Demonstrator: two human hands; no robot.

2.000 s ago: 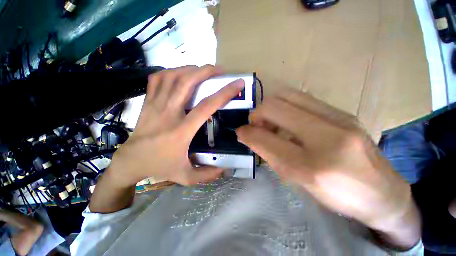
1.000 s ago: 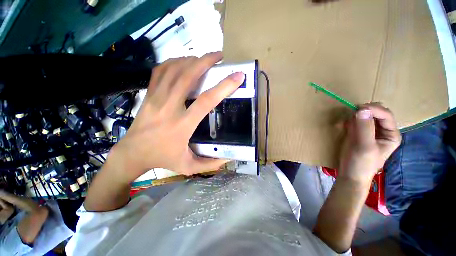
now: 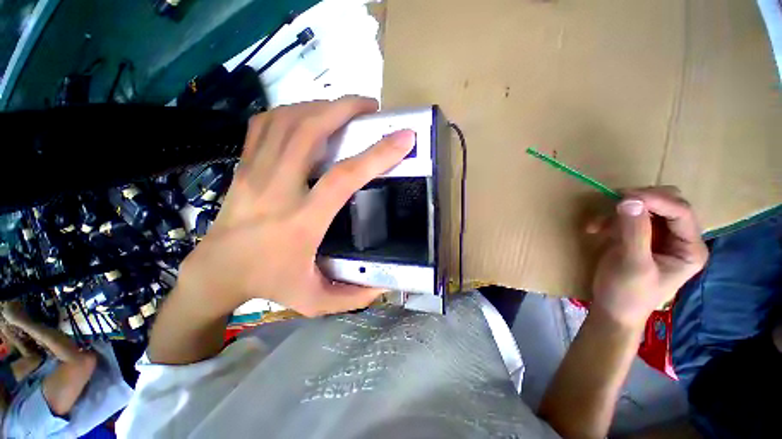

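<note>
The white-silver and black screw feeder (image 3: 390, 274) stands at the near edge of the cardboard sheet, its dark open tray facing up with a grey metal piece inside. My left hand (image 3: 274, 201) grips the feeder from its left side, thumb below and index fingertip on the dark switch on its upper white part. My right hand (image 3: 647, 249) is to the right of the feeder, pinching a thin green rod (image 3: 573, 174) that points up and left over the cardboard. The rod does not touch the feeder.
Cardboard sheet (image 3: 566, 77) lies under and right of the feeder. A thin black cord (image 3: 464, 206) runs along the feeder's right side. Many black corded units (image 3: 129, 214) are piled at left. A thick black shape crosses above them. Another person's arm (image 3: 64, 369) shows lower left.
My right hand has drawn back from the feeder's tray to the right, and the green rod now shows clear. The metal piece in the tray looks wider. My left hand keeps its hold.
</note>
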